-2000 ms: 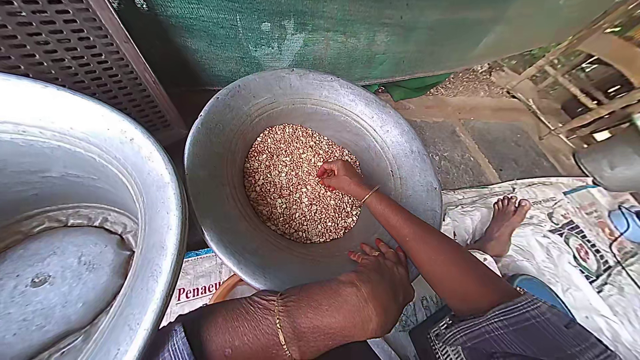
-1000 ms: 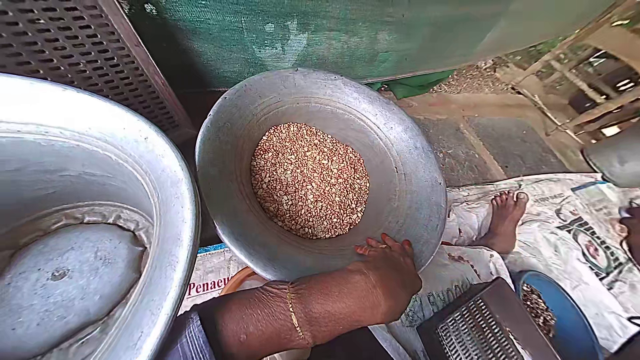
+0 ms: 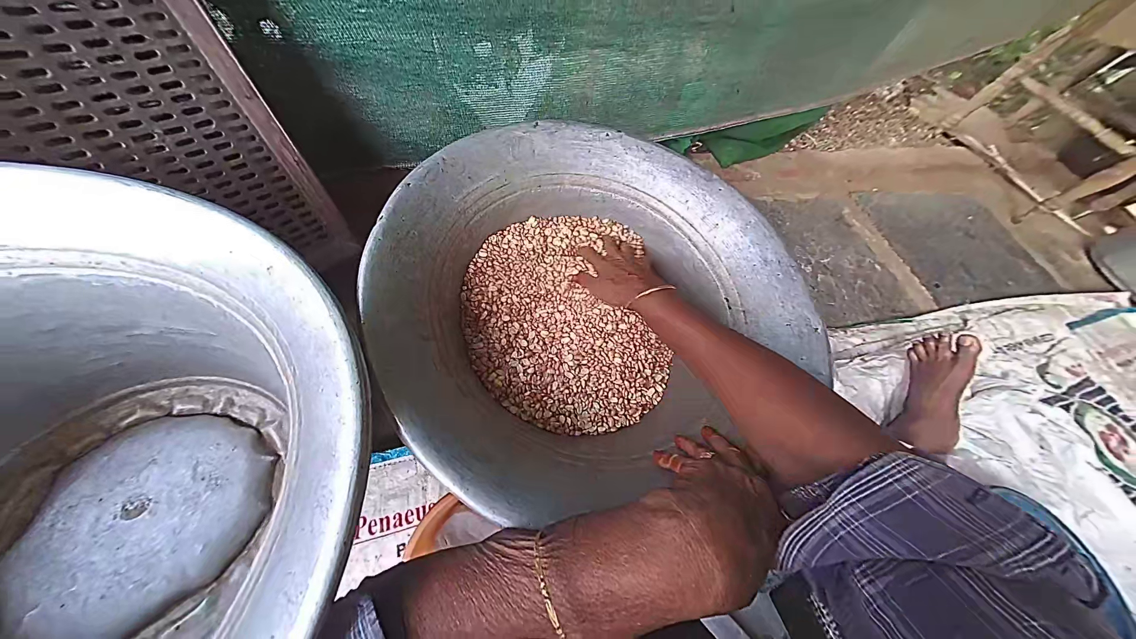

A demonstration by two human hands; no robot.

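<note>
A wide aluminium basin [image 3: 772, 293] stands tilted in the middle of the head view, with a heap of small reddish-brown and cream seeds or split nuts [image 3: 568, 355] in its bottom. My right hand [image 3: 619, 273] reaches down onto the upper right of the heap, palm down, its fingers apart and touching the pieces. Whether any piece is between those fingers cannot be told. My left hand [image 3: 714, 497] rests on the basin's near rim, fingers bent over the inner wall, and its wrist is bent sharply.
A second large aluminium vessel [image 3: 328, 399] fills the left side. Behind it leans a perforated panel [image 3: 115, 98], beside a green cloth screen [image 3: 532, 62]. Printed woven sacks [image 3: 1021, 426] cover the ground at right, where a bare foot [image 3: 941, 390] rests. A blue tub's rim [image 3: 1056, 532] shows behind my sleeve.
My right hand, at the far right edge one second ago, is back in the basin on the heap. My left hand has stayed on the near rim. My right sleeve now covers the perforated box seen earlier.
</note>
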